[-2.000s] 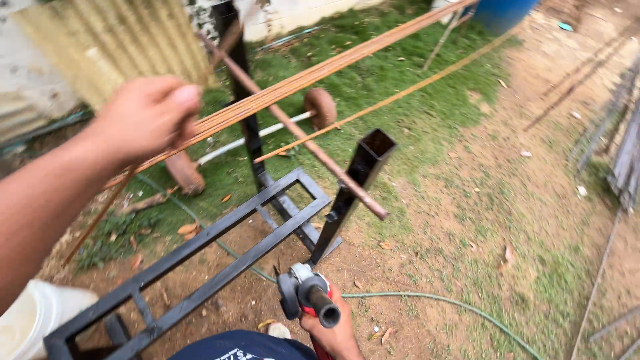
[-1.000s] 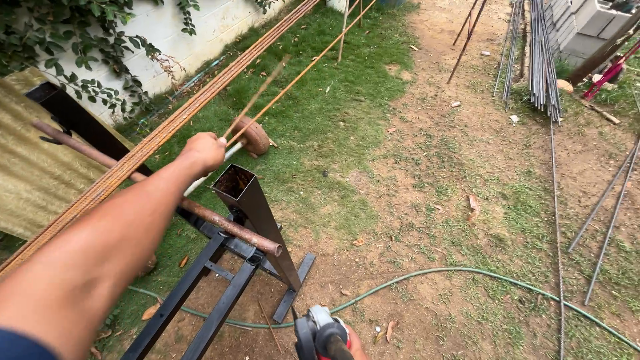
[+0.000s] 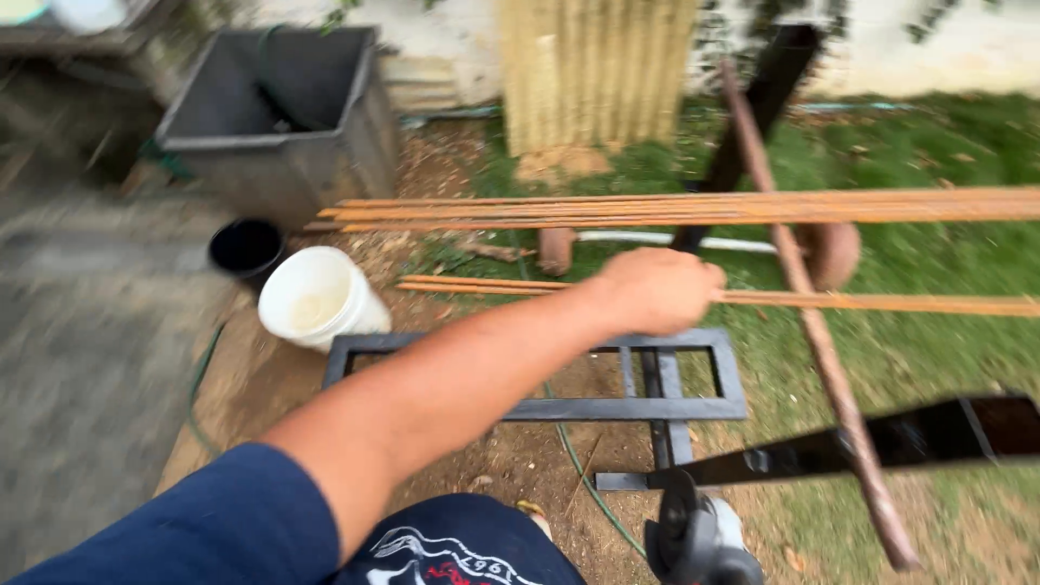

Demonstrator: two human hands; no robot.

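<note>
My left hand is closed around a pair of thin rusty steel rods, which lie across a rusty round pipe. Beyond them, a bundle of similar rods rests over the same pipe. An angle grinder shows at the bottom edge, right of my lap; the hand on it is out of the frame. Its disc is beside the foot of a black square steel post. Below my left forearm is a dark rectangular steel frame.
A white plastic bucket and a black bucket stand at the left, before a large grey tub. A green hose runs over the soil under the frame. A corrugated sheet leans at the wall.
The view has swung left, bringing the buckets and tub into sight. My left hand, open above the bundle two seconds ago, now grips the separate rods. The right hand has left the view.
</note>
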